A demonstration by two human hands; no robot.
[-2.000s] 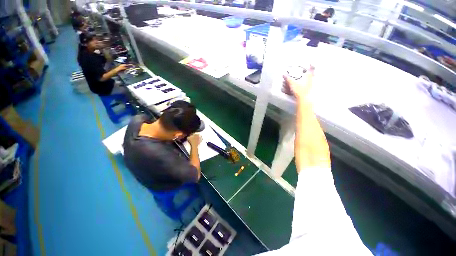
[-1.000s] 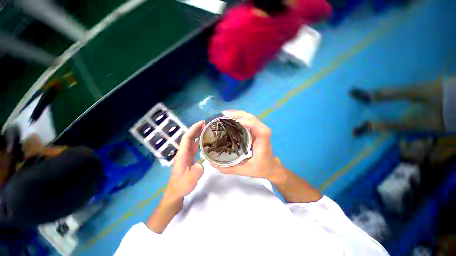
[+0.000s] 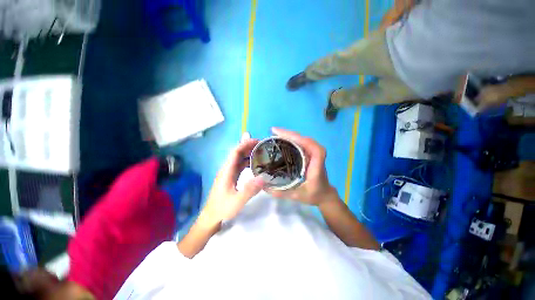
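Observation:
A round clear cup with a pale rim, the bit jar [image 3: 258,153], is held up in front of my chest at the middle of the view. Several thin dark metal rods, the screwdriver bits [image 3: 284,157], lie loosely inside it. My left hand [image 3: 233,181] is around the jar's left side, with the thumb at its lower rim. My right hand [image 3: 314,173] is wrapped around its right side.
A person in a red top [image 3: 126,228] is at the lower left beside a blue stool. Another person in grey [image 3: 457,44] stands at the upper right. White boxes [image 3: 416,199] are at the right, a white stack [image 3: 182,114] on the left, and a white tray [image 3: 75,126] at the far left.
The view has turned away from the seated worker in dark clothes. The person in red is now at the lower left. Both hands still hold the jar, and my left thumb has moved onto its lower rim.

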